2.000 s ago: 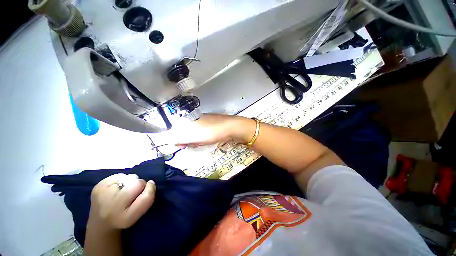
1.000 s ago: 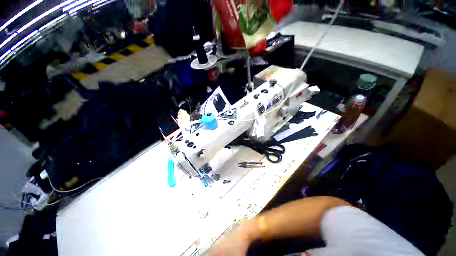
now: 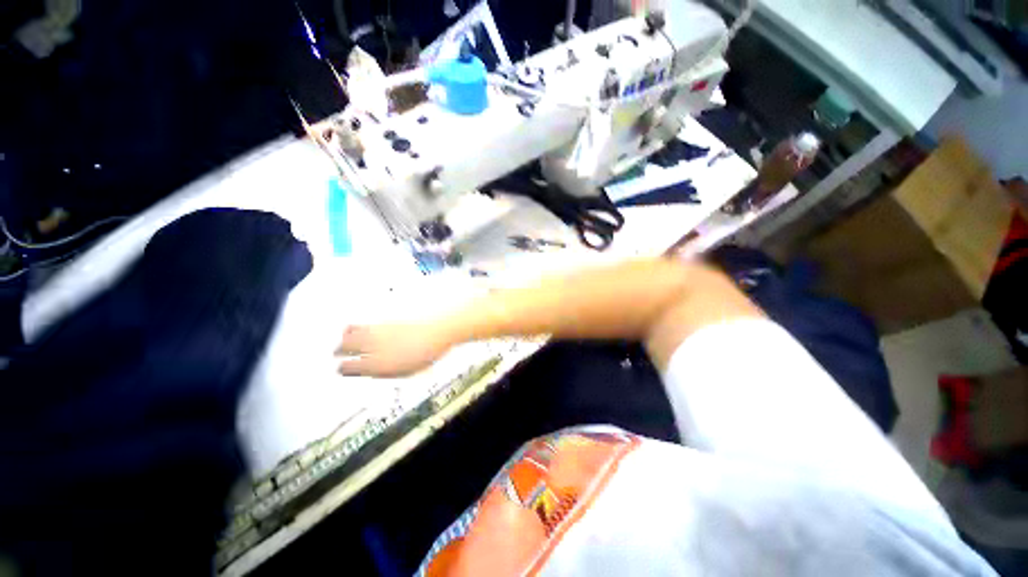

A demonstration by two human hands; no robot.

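A dark navy garment piece (image 3: 147, 327) covers the left of the white sewing table (image 3: 310, 389) and hangs past its front edge. My right hand (image 3: 395, 347) is blurred, low over the table in front of the machine head, left of the needle area. Its fingers look slightly apart and I see nothing in it. My left hand is not visible. The white sewing machine (image 3: 496, 141) stands behind my right forearm, with no cloth seen under its needle.
Black-handled shears (image 3: 595, 220) and small metal snips (image 3: 534, 242) lie by the machine. A blue piece (image 3: 460, 86) sits on the machine. A numbered tape (image 3: 338, 451) runs along the front edge. A bottle (image 3: 786, 163), cardboard box (image 3: 941, 225) and navy cloth (image 3: 829, 344) are at right.
The view swung up and away, then partly back. The navy garment, earlier at the front under my left hand, now lies at the left. My right hand has left the needle area; my left hand is out of sight.
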